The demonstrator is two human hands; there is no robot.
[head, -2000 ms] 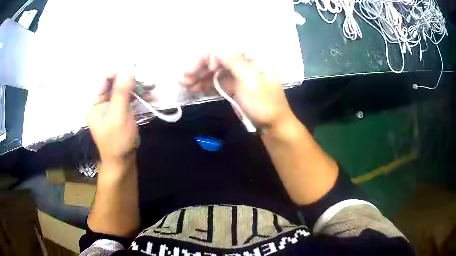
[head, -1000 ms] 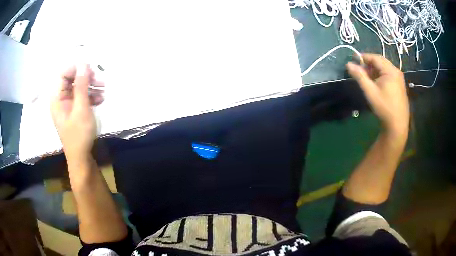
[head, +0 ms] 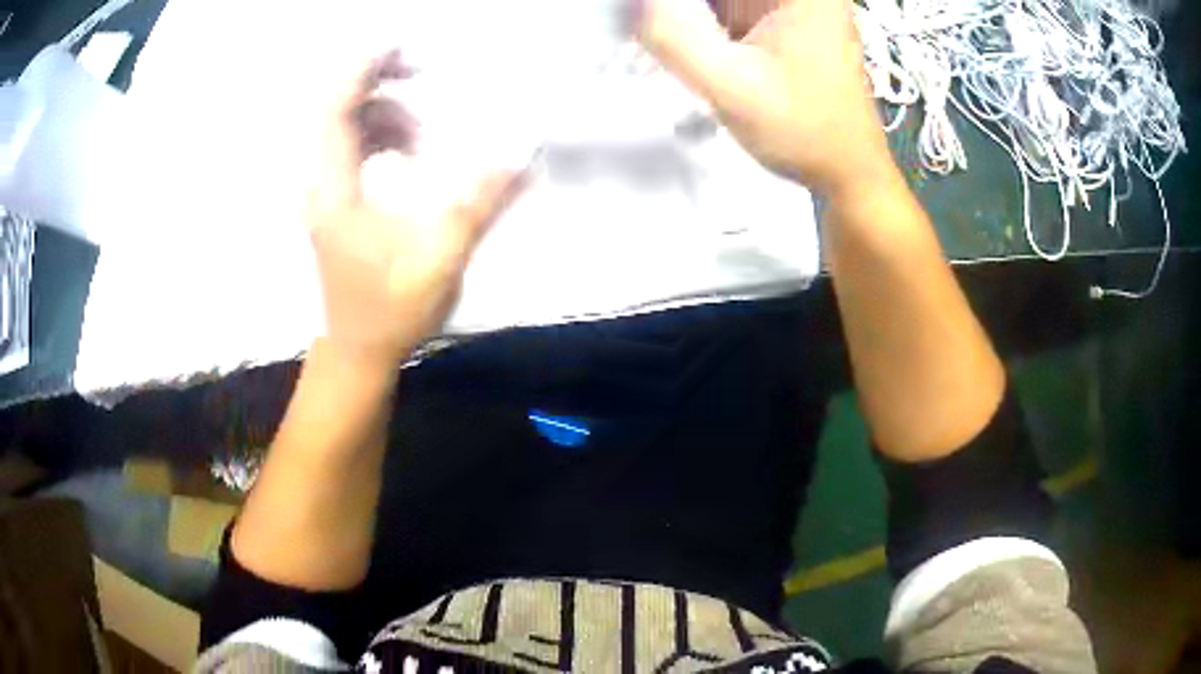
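The white sheet stack (head: 264, 119) is overexposed and fills the bench in front of me. My left hand (head: 395, 224) is over its left middle part, with thumb and fingers spread apart, and nothing shows in it. My right hand (head: 777, 99) is over the stack's upper right part. Its fingers are blurred and partly lost in the glare near the top edge, so I cannot tell whether it holds anything. A grey shadow lies on the sheet between the hands. No cable can be made out at either hand.
A loose pile of white cables (head: 1040, 92) lies on the green bench at the right, one end hanging over the front edge. White striped edges (head: 13, 290) show at the far left. A brown carton (head: 158, 612) is below the bench at the lower left.
The right hand has moved from beside the cable pile left and up over the sheet stack. The left hand has moved right and opened wider. The cord stretched toward the right hand no longer shows.
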